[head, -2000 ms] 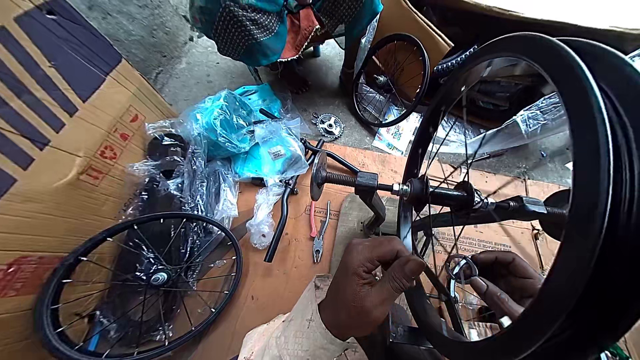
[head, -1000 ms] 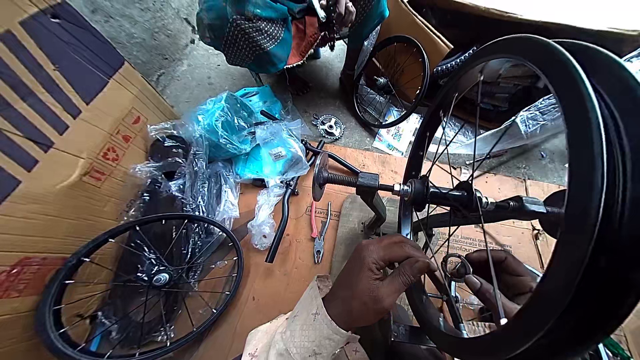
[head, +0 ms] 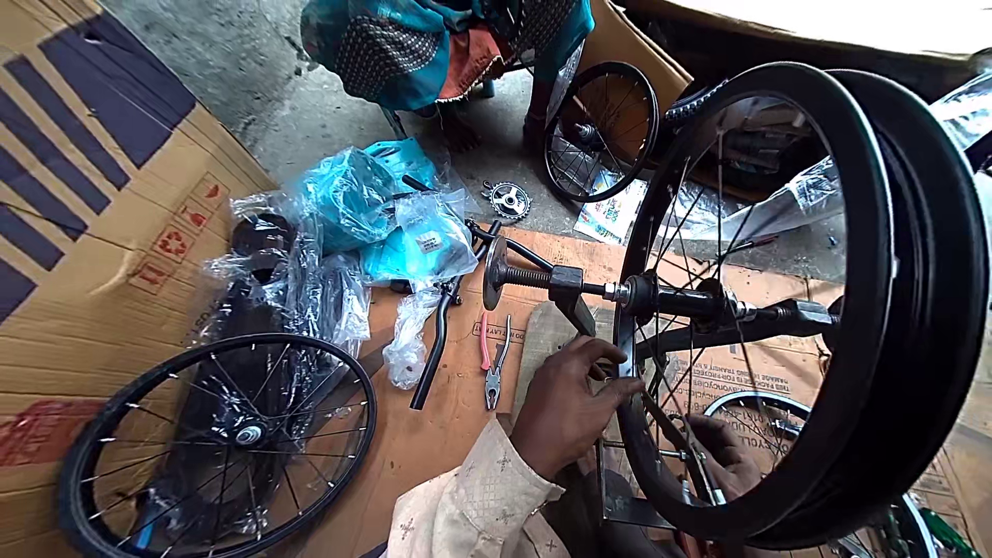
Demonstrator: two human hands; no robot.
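Note:
A black bicycle wheel rim [head: 864,232] stands upright on the right, its hub [head: 682,301] held by its axle in a metal truing stand [head: 570,287]. My left hand [head: 570,399] pinches the near left edge of this rim between thumb and fingers. Behind the spokes, low inside the wheel, is my right hand [head: 725,457], with its fingers bent; spokes and rim partly cover it, and whether it holds a small tool cannot be told. Pliers [head: 493,372] with one red handle lie on the cardboard left of my left hand.
A spoked wheel [head: 248,435] lies at lower left on plastic-wrapped parts. Blue plastic-wrapped parts [head: 356,198], a black handlebar [head: 440,341] and a chainring crank [head: 509,201] lie beyond. A seated person [head: 457,54] is at the top beside another wheel [head: 601,132].
My left hand has shifted from near the spokes to the rim's left edge. My right hand has moved lower behind the wheel. The other person's hand at the top is no longer visible.

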